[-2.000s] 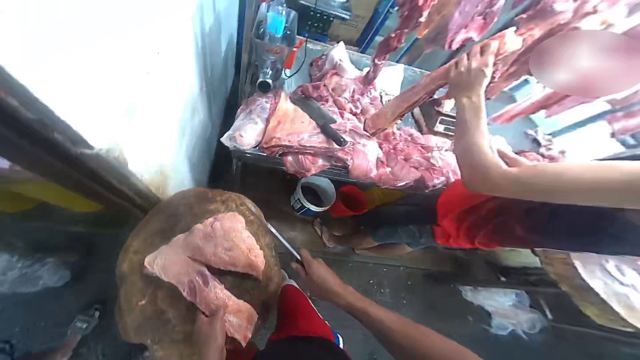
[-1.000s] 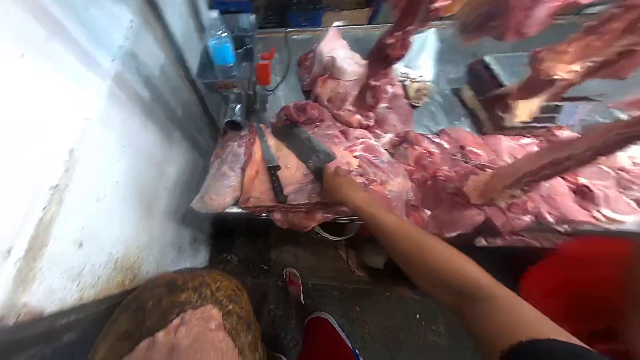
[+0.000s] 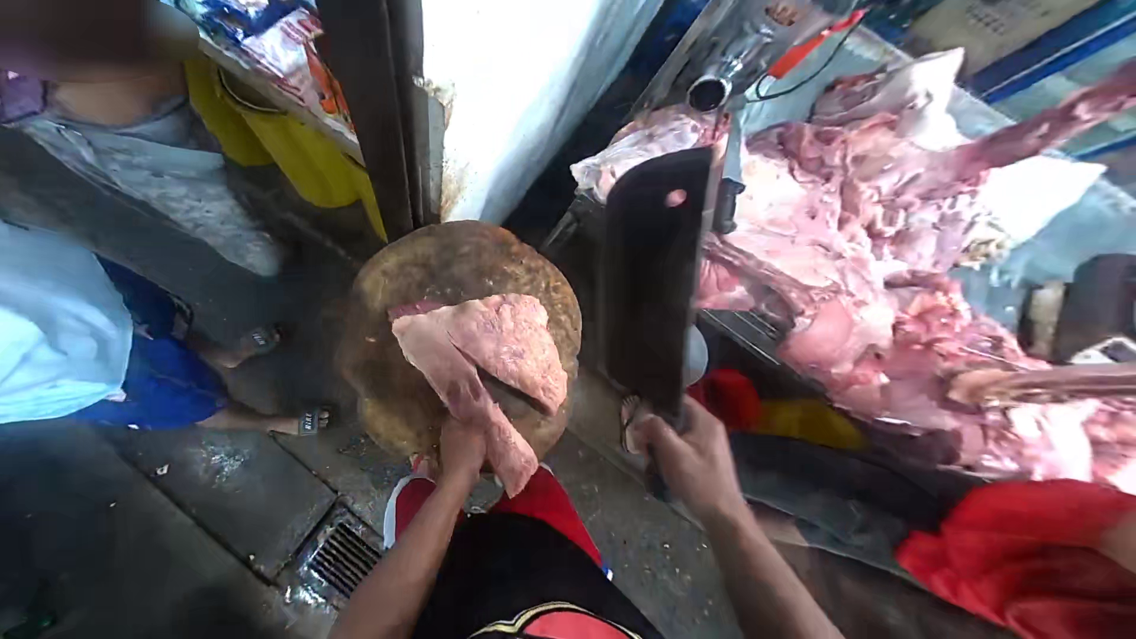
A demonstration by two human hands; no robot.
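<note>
My right hand (image 3: pixel 688 457) grips the handle of a large cleaver (image 3: pixel 655 284), whose broad dark blade is raised between the chopping block and the meat table. A round wooden chopping block (image 3: pixel 426 257) stands in front of my legs. On it lies a slab of raw meat (image 3: pixel 510 342) with a long strip (image 3: pixel 453 377) joined near its upper left end and spread apart from it. My left hand (image 3: pixel 463 448) is at the lower part of the strip, by the block's near edge; the fingers are partly hidden.
Raw meat cuts (image 3: pixel 843 222) cover the metal table at the right, with a knife handle (image 3: pixel 728 204) among them. A person in a red shirt (image 3: pixel 1021 559) is at the lower right. Another person in blue shorts (image 3: pixel 177 382) stands left. A floor drain (image 3: pixel 342 555) lies at lower left.
My right hand, which reached to the cleaver on the meat table one second ago, now holds it up beside the block. The view has swung back left to the block.
</note>
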